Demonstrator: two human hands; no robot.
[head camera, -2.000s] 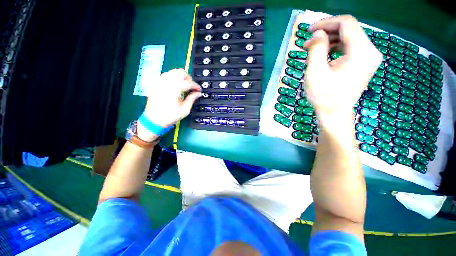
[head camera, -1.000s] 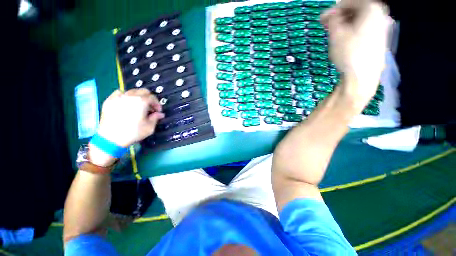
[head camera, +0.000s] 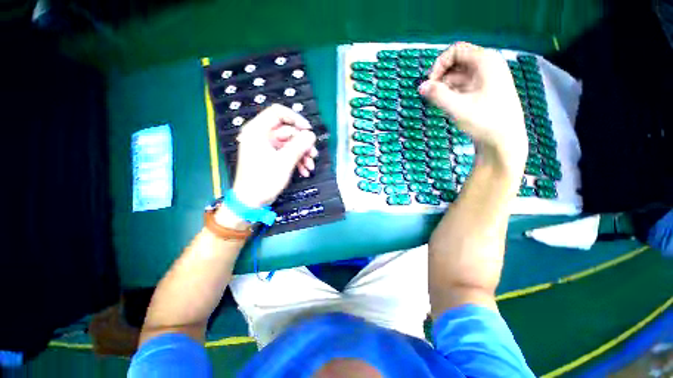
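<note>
A black ridged tray (head camera: 325, 188) lies in front of me; its upper rows hold black pieces with round whitish centres (head camera: 260, 98), its lower rows dark glossy pieces. My left hand (head camera: 277, 151) is over the tray's middle, fingers curled and fingertips together; I cannot tell if it holds something. Right of the tray, green circuit boards (head camera: 380, 156) lie in dense rows on a white sheet (head camera: 567, 125). My right hand (head camera: 472, 92) is over the boards' upper part, thumb and index fingertips close together at a small dark spot; whether a piece is pinched there is unclear.
The green bench (head camera: 192, 244) has yellow tape (head camera: 214, 148) along the tray's left side. A pale blue-white paper slip (head camera: 153, 168) lies at the left. Dark shapes stand at both bench ends. A white piece of material (head camera: 567, 232) shows beyond the bench's front right.
The view has shifted. My left hand has moved from the tray's lower left edge to over its middle. My right hand has moved left from the sheet's far upper right, back over the boards.
</note>
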